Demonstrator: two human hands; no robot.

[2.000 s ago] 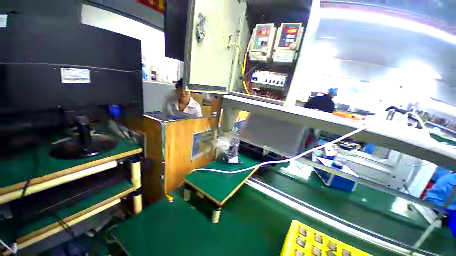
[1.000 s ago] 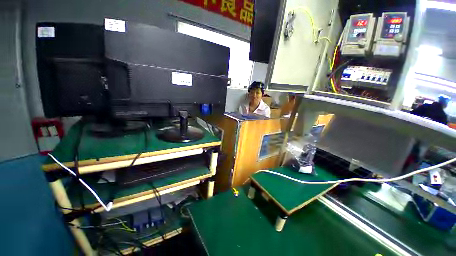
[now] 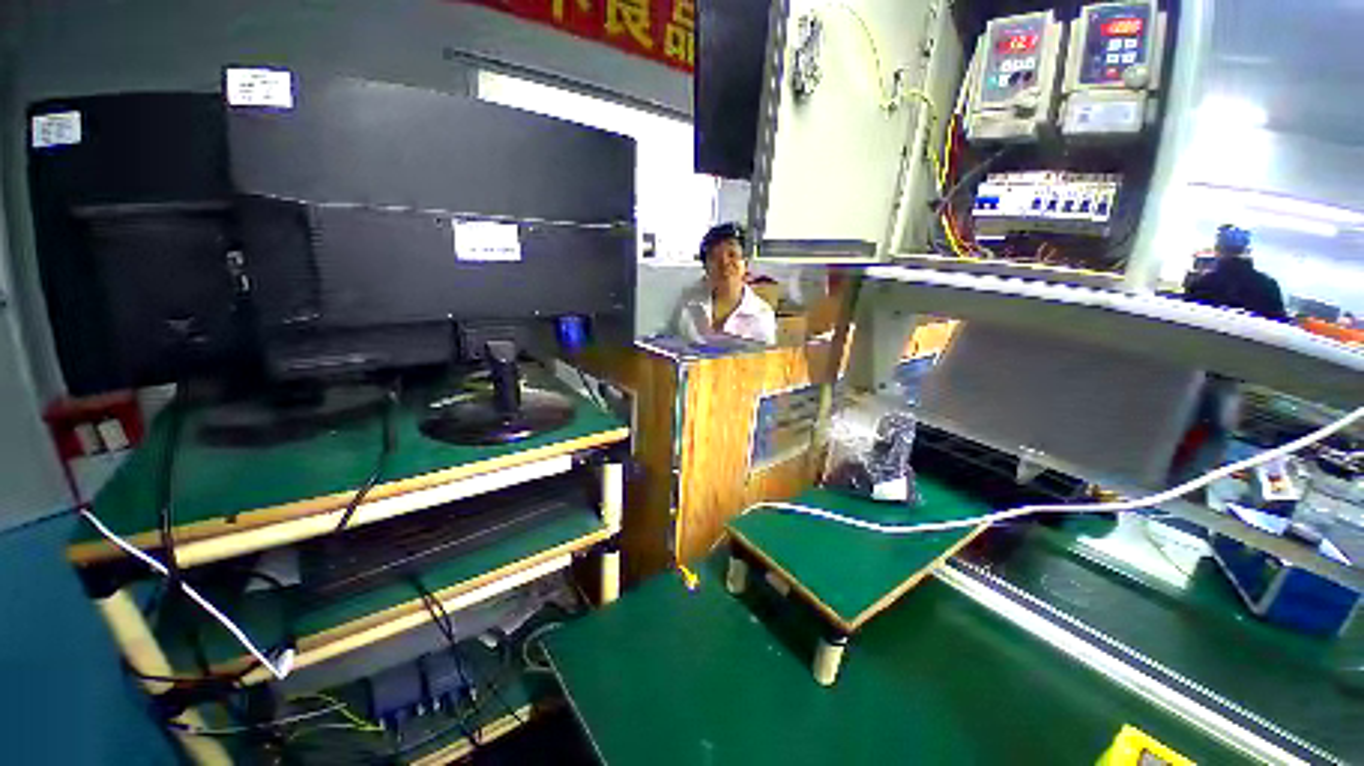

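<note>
Neither of my hands is in the picture. A small raised bench stand [image 3: 860,557] with a green top, wooden edge and short pale legs stands on the green bench [image 3: 673,673]. A clear plastic parts bag [image 3: 872,457] with dark contents sits at the stand's back. A white cable [image 3: 957,524] runs across the stand and off to the right. A corner of the yellow parts tray [image 3: 1144,748] shows at the bottom right edge, cut off by the frame.
Black monitors [image 3: 434,225] stand on a green shelf rack [image 3: 359,501] at left, with cables below. A person [image 3: 729,307] is behind a wooden partition [image 3: 718,449]. An open electrical cabinet [image 3: 1047,195] is above right. A blue parts bin [image 3: 1279,584] is at right.
The view has turned left since two seconds ago, bringing the monitors and rack more into view. The yellow tray has moved almost out at the bottom right.
</note>
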